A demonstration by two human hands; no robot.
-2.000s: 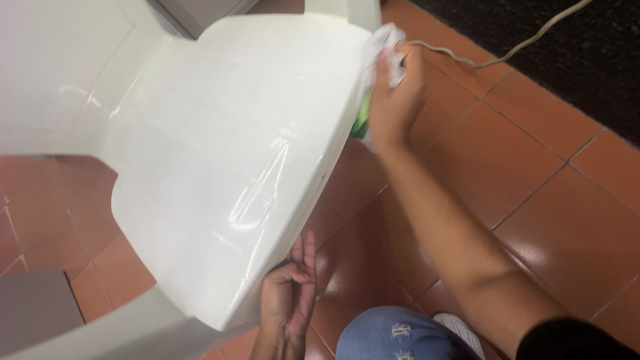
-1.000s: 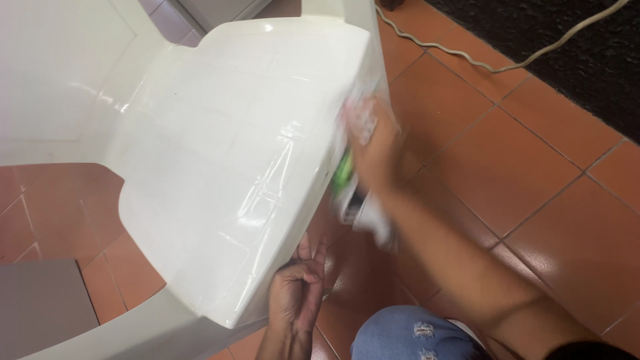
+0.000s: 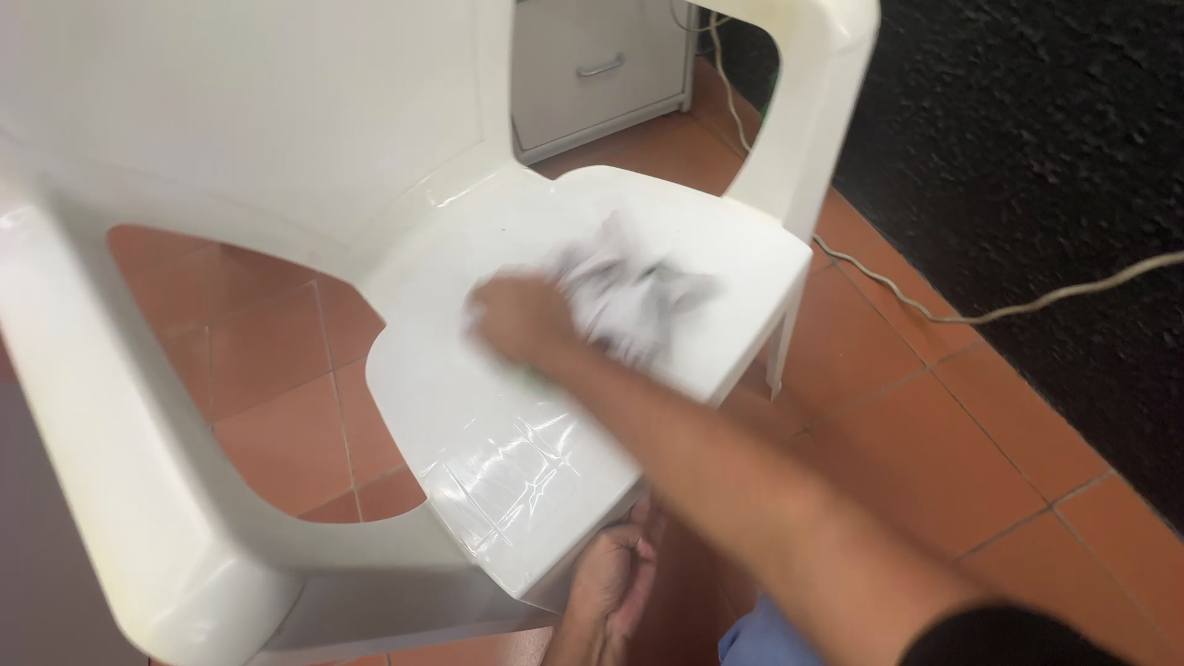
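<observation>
A white plastic armchair (image 3: 462, 388) fills the middle and left of the head view. My right hand (image 3: 520, 319) lies over its seat, blurred by motion, closed on a crumpled white and grey cloth (image 3: 624, 301) with dark and green marks. The cloth spreads over the seat to the right of the fingers. At the seat's front edge, my left hand (image 3: 615, 569) is turned palm up against the underside, its fingertips hidden below the rim; whether it grips the edge is unclear.
Reddish floor tiles (image 3: 888, 462) surround the chair. A pale cable (image 3: 980, 319) runs over the floor and onto a dark, rough-textured surface (image 3: 1036, 148) at the right. Behind the chair stands a light cabinet (image 3: 601, 92) with a metal handle.
My right hand and the cloth have moved from the seat's front edge onto its top. The left hand remains at the front edge. The view has shifted, showing more of the chair.
</observation>
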